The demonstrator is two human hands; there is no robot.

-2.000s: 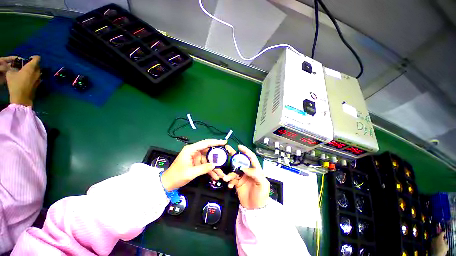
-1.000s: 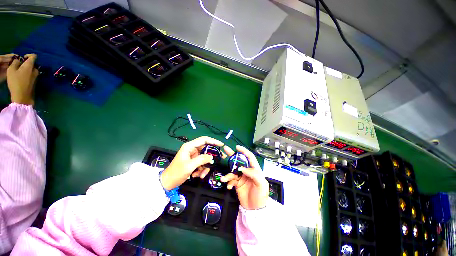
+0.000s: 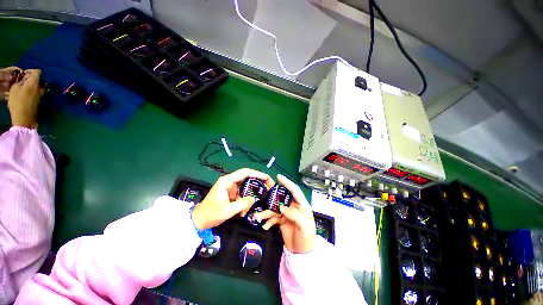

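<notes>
My left hand (image 3: 227,199), with a blue band at the wrist, holds a small round black unit (image 3: 253,189) by its edges. My right hand (image 3: 293,219) holds a second black unit (image 3: 278,199) close beside it. Both units show dark faces with rows of small light and reddish marks. They are held above a black compartment tray (image 3: 229,262) that lies on the green mat. Round units sit in several of its pockets, one at the front (image 3: 250,254). My hands hide the middle of the tray.
Stacked trays (image 3: 156,56) stand at back left beside a blue mat (image 3: 122,113) with loose units. Another person's hand (image 3: 25,98) is at far left. Power supplies (image 3: 348,128), test leads (image 3: 238,146) and white paper (image 3: 351,232) lie beyond. More trays (image 3: 421,253) stand at right.
The two units have turned: pale round faces showed at first, and dark marked faces show now. The right unit has moved slightly down and left, closer to the left one.
</notes>
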